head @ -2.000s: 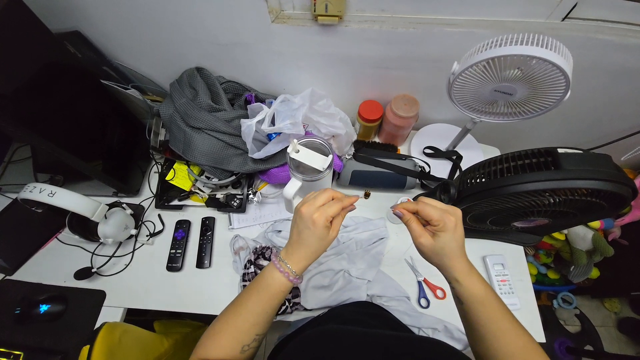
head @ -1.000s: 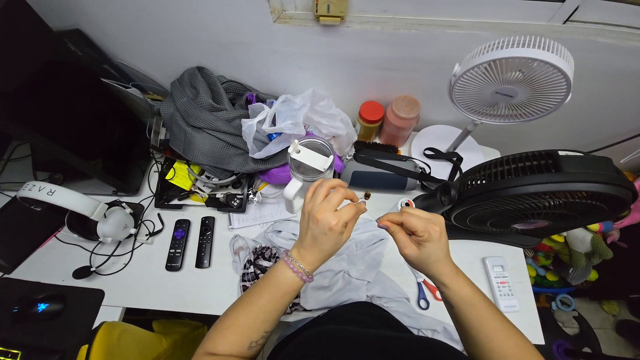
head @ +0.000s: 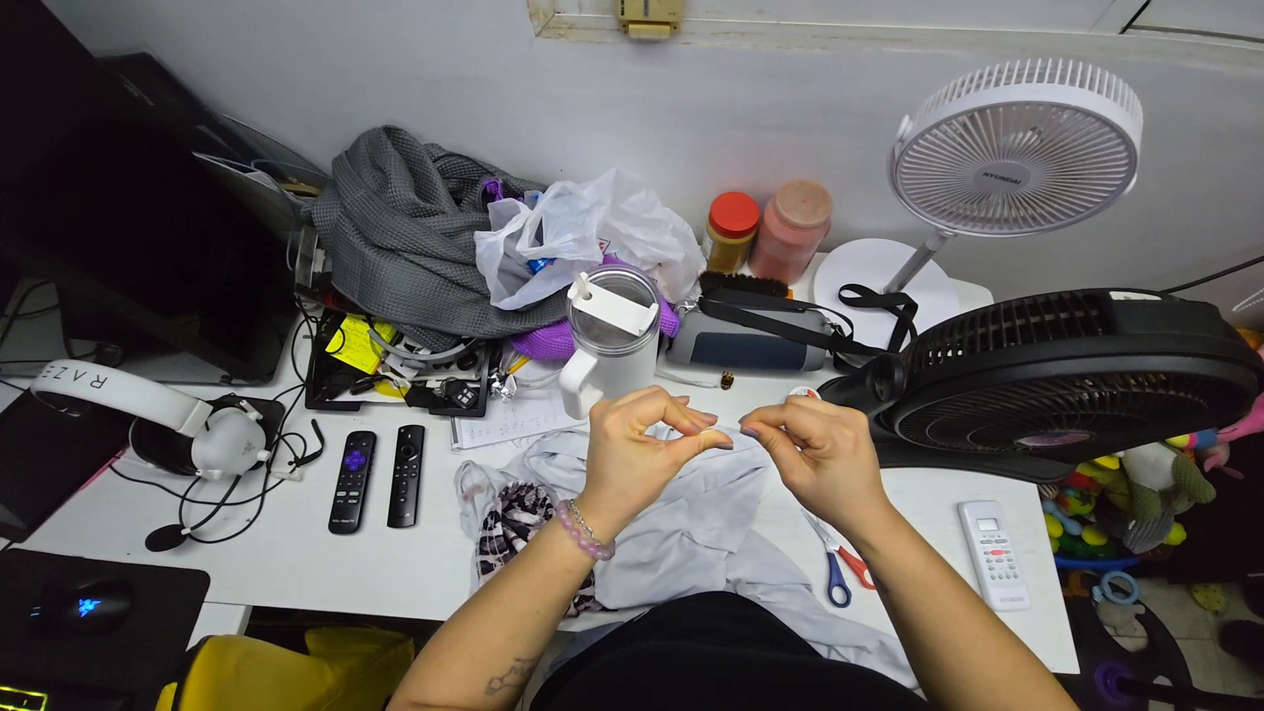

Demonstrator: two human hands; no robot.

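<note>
My left hand (head: 647, 444), a beaded bracelet on its wrist, is raised over the desk with thumb and forefinger pinched; whatever lies between the tips is too small to make out. Close to its right, my right hand (head: 815, 449) pinches in the same way, and its fingertips face the left ones across a small gap. Thread between them cannot be made out. Below both hands a light grey cloth (head: 681, 533) lies crumpled on the desk, beside a black-and-white patterned fabric (head: 513, 523). Scissors (head: 839, 563) with blue and red handles lie partly under my right forearm.
A white tumbler (head: 617, 341) with a handle stands behind my left hand. A grey speaker (head: 750, 336) and a black fan (head: 1066, 385) are behind and right of my right hand. Two black remotes (head: 352, 484) lie at left, a white remote (head: 993, 553) at right.
My hands were farther apart two seconds ago; their fingertips are now closer together. My right hand has moved left and lower, and the scissors' handles show again after being partly covered.
</note>
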